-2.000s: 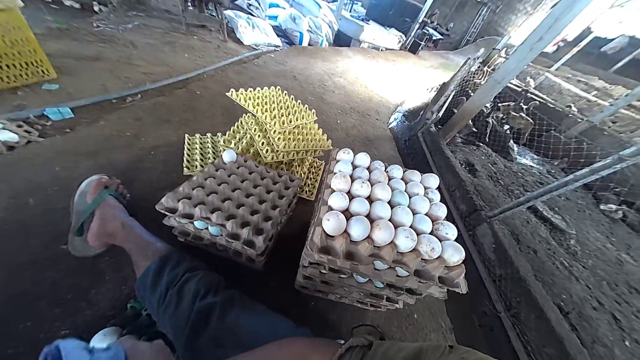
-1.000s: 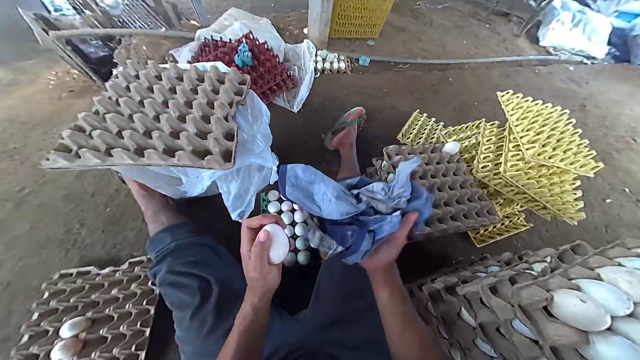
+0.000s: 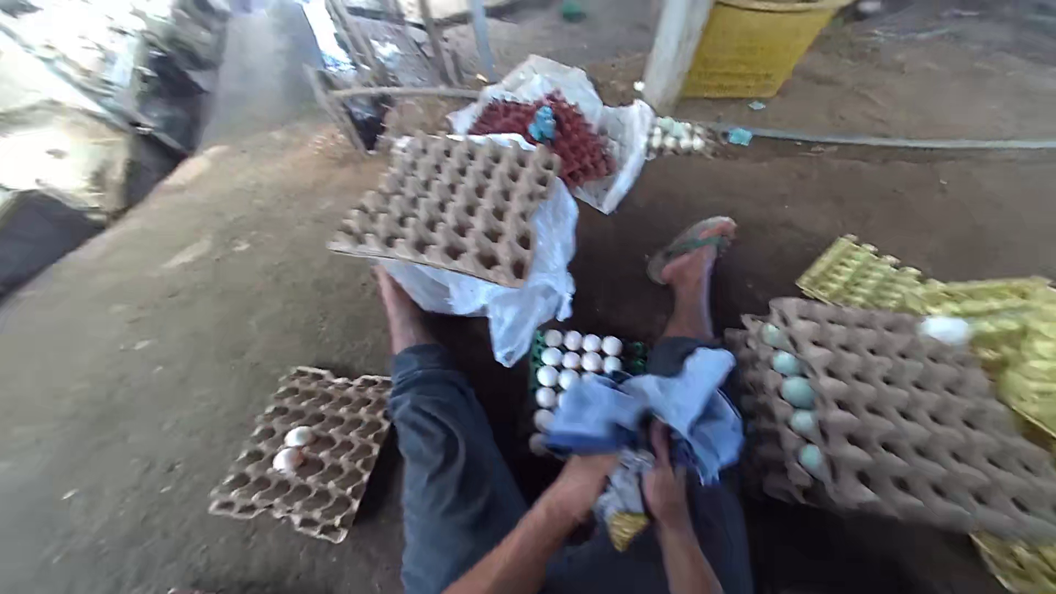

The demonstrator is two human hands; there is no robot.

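Note:
My left hand (image 3: 592, 477) is at the left part of a blue cloth (image 3: 693, 396), its fingers largely covered by the folds. My right hand (image 3: 664, 483) grips the cloth from the right, with a grey, yellow-tipped end of fabric hanging between both wrists. No egg shows in either hand; the cloth may hide one. Just beyond the cloth, between my legs, a green tray (image 3: 635, 351) bears rows of white eggs (image 3: 571, 340). To the left on the ground lies a pulp egg tray (image 3: 346, 421) with two eggs (image 3: 289, 459) in it.
Stacked pulp trays (image 3: 891, 412) stand at my right, pale blue eggs (image 3: 797, 392) between layers and one white egg (image 3: 946, 330) on top. Yellow trays (image 3: 866, 276) lie behind. Ahead are a pulp tray stack (image 3: 462, 206) on plastic, red trays (image 3: 577, 136), a post (image 3: 678, 54) and a yellow crate (image 3: 747, 49).
The view has swung left. A second ago my left hand held a white egg apart from the cloth; now both hands are together at the cloth and that egg is out of sight.

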